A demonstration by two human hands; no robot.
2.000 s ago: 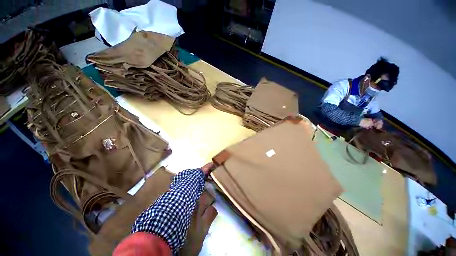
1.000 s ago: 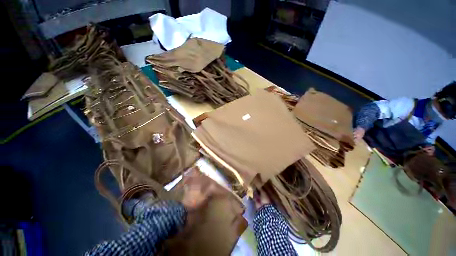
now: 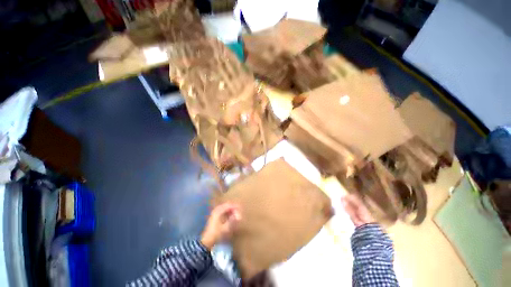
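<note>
A flat brown handbag (image 3: 280, 213) lies in front of me at the near table edge, its surface plain. My left hand (image 3: 223, 220) is at its left edge with curled fingers, seemingly closed on that edge; blur hides the fingertips. My right hand (image 3: 357, 211) is just right of the bag's right corner, apart from it, fingers extended and empty. Beyond it, a bag stack (image 3: 353, 115) has a small white mark on top, with looped straps (image 3: 400, 190) at its near right side.
An overlapping row of bags (image 3: 224, 95) runs away at left centre. More stacks lie at the back (image 3: 286, 42) and right (image 3: 428, 120). A grey-green board (image 3: 470, 224) is at right, near a partly visible person (image 3: 496, 154). Blue crates (image 3: 84, 207) stand across the left aisle.
The view has swung left, showing more aisle. My right hand has come away from beneath the marked stack's near edge. My left hand has moved from over the near bag to its left edge.
</note>
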